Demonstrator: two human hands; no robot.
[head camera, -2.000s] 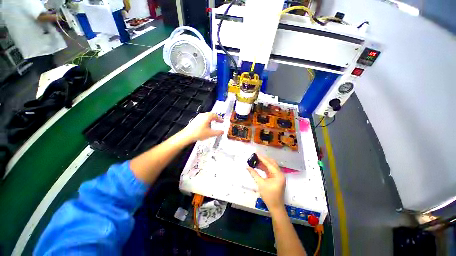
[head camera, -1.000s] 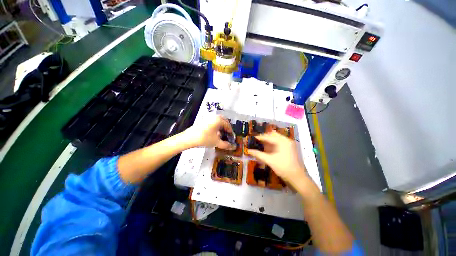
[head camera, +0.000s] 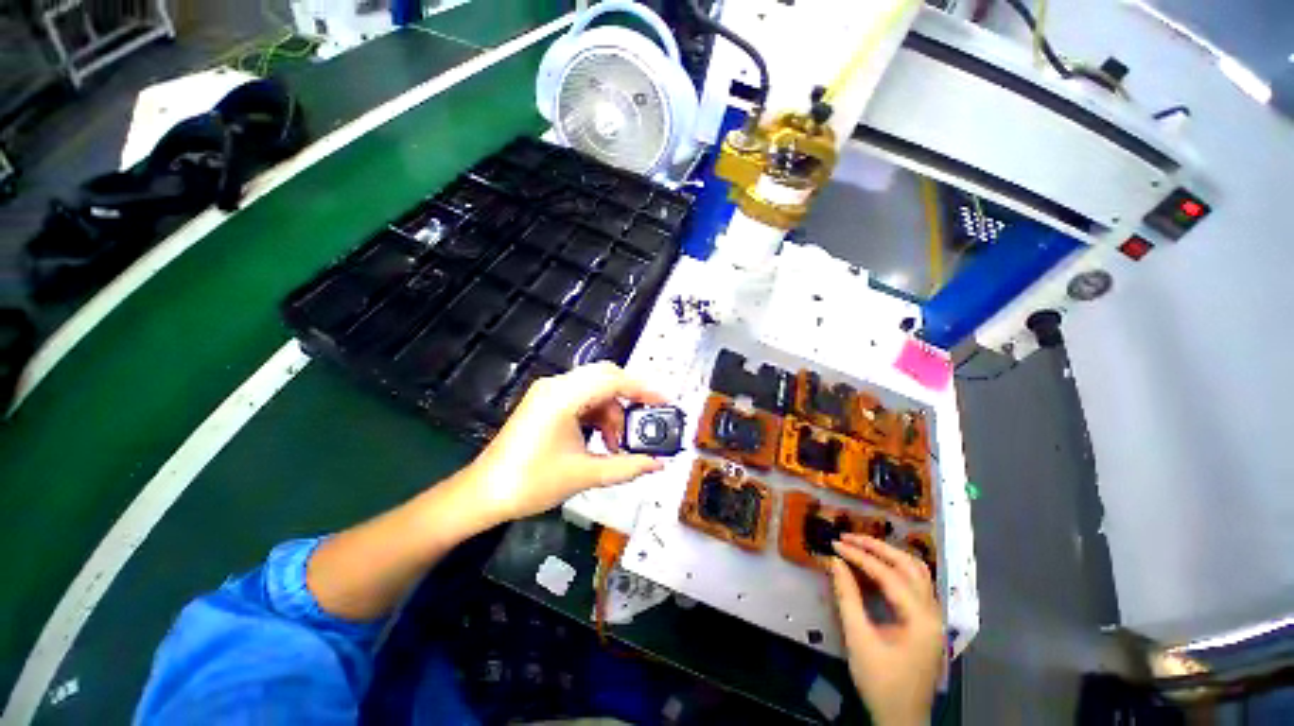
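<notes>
My left hand (head camera: 556, 437) holds a small black housing (head camera: 653, 430) between thumb and fingertips, left of the orange fixture nests (head camera: 730, 504). A pale round detail shows on its face. My right hand (head camera: 890, 610) is at the front row of nests, its fingertips at a black part (head camera: 820, 532) in the front middle nest; whether they grip it cannot be told. Other nests hold black parts. The nests sit on the silver-grey fixture plate (head camera: 681, 557). The dispensing head (head camera: 778, 170) with its yellow clamp is behind the nests.
A large black blister tray (head camera: 497, 284) lies left of the machine, with a white fan (head camera: 617, 107) behind it. A pink note (head camera: 924, 363) is at the machine's right side. Black straps (head camera: 185, 156) lie beyond the green conveyor. Pale scraps (head camera: 555, 574) lie near the front edge.
My left hand has moved from the nests out to the left with the housing. My right hand has moved to the front row. The plate with nests had come forward, away from the dispensing head.
</notes>
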